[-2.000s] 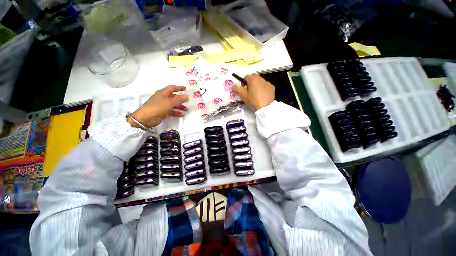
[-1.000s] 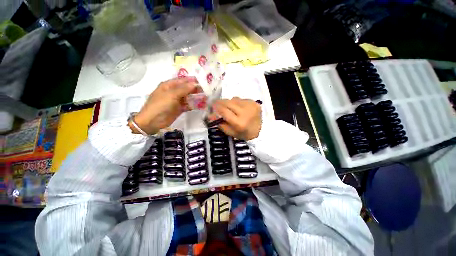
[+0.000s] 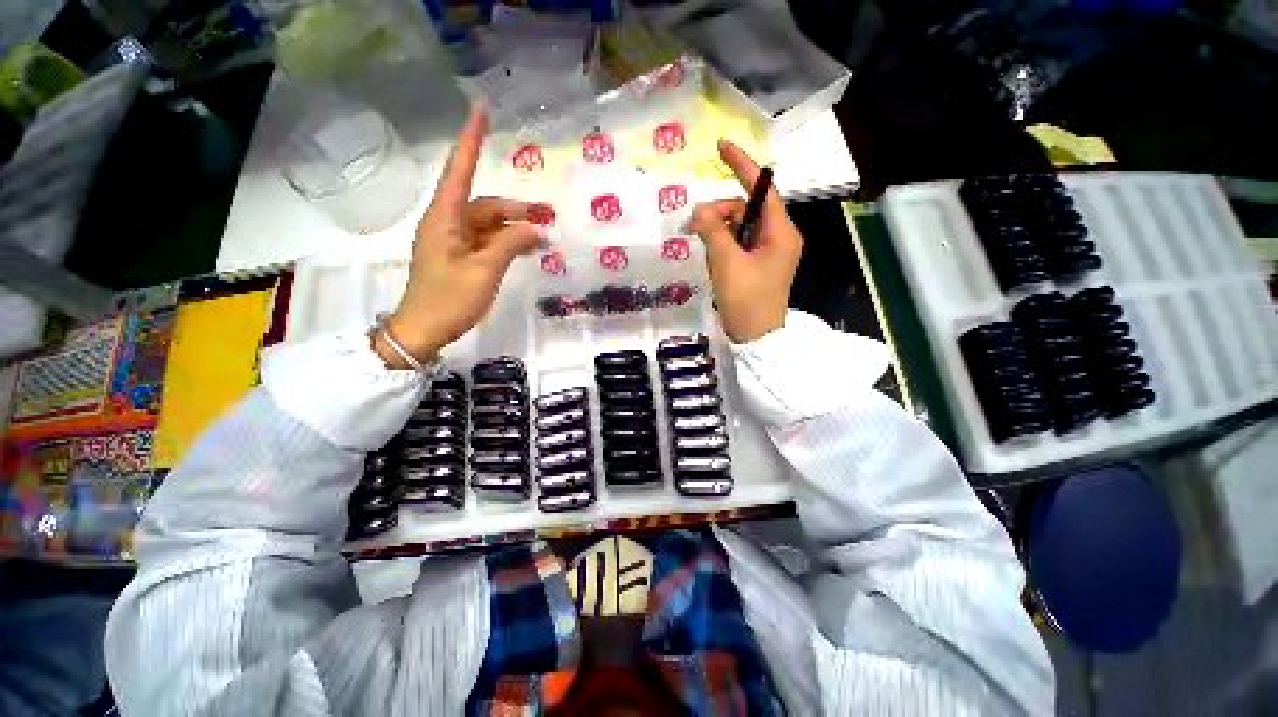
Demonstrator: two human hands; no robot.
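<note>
My left hand (image 3: 467,259) and my right hand (image 3: 753,259) hold a clear plastic bag (image 3: 607,209) spread between them by its sides. The bag has rows of red-pink round marks, and small dark parts lie in a line along its bottom. My right hand also holds a slim black marker pen (image 3: 757,207) between its fingers. Below the bag, a white blister tray (image 3: 621,510) holds stacked rows of glossy black housings (image 3: 627,419).
A second white tray (image 3: 932,238) with black housings lies at the right above a dark blue round seat (image 3: 1104,556). A clear round tub (image 3: 346,171) stands behind on the white surface, near yellow strips (image 3: 729,136). A yellow sheet (image 3: 213,367) lies at the left.
The bag was lying flat, then was folded and lifted between my hands; now it is spread upright facing me. The small dark parts show in a line at its bottom.
</note>
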